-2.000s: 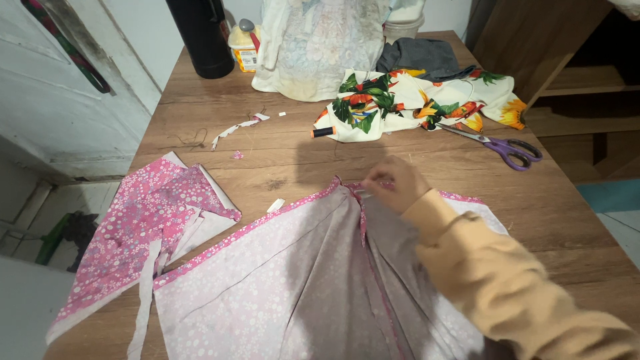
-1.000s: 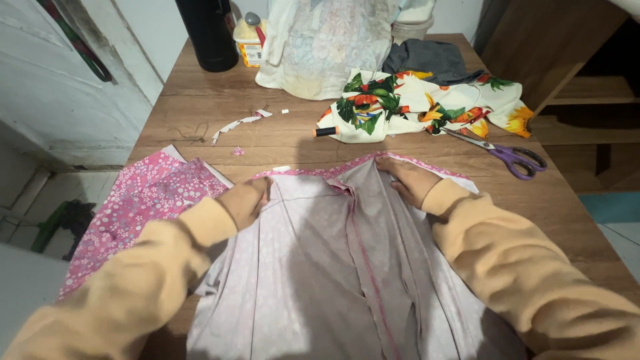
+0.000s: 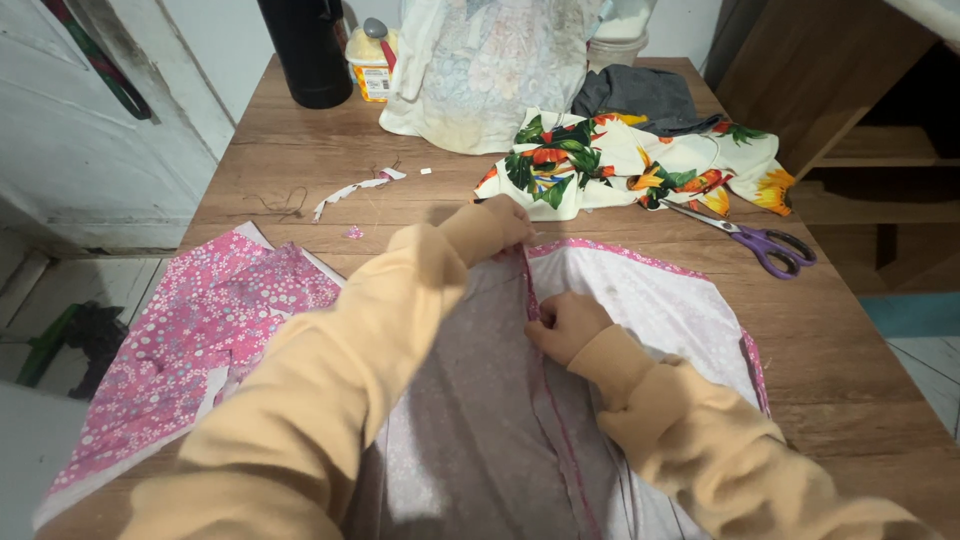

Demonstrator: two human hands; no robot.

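Pink floral fabric with its pale wrong side up [image 3: 637, 292] spreads over the near part of the wooden table, a pink seam running down its middle. At the top end of that seam, my left hand [image 3: 510, 225] pinches the fabric edge. Lower on the same seam, my right hand [image 3: 570, 322] grips the fold between thumb and fingers. A second pink floral piece [image 3: 202, 315] lies to the left, right side up, partly under my left sleeve.
Purple-handled scissors [image 3: 750, 236] rest at the right beside a tropical-print cloth [image 3: 622, 165]. Behind are a grey cloth [image 3: 637, 94], a pale printed garment [image 3: 487, 75], a tub [image 3: 371, 67] and a black flask [image 3: 307, 52]. Fabric scraps [image 3: 356, 191] and threads lie left of centre.
My left hand has moved right from the fabric's upper left edge to the top of the middle seam. My right hand has come down from the upper edge onto the seam.
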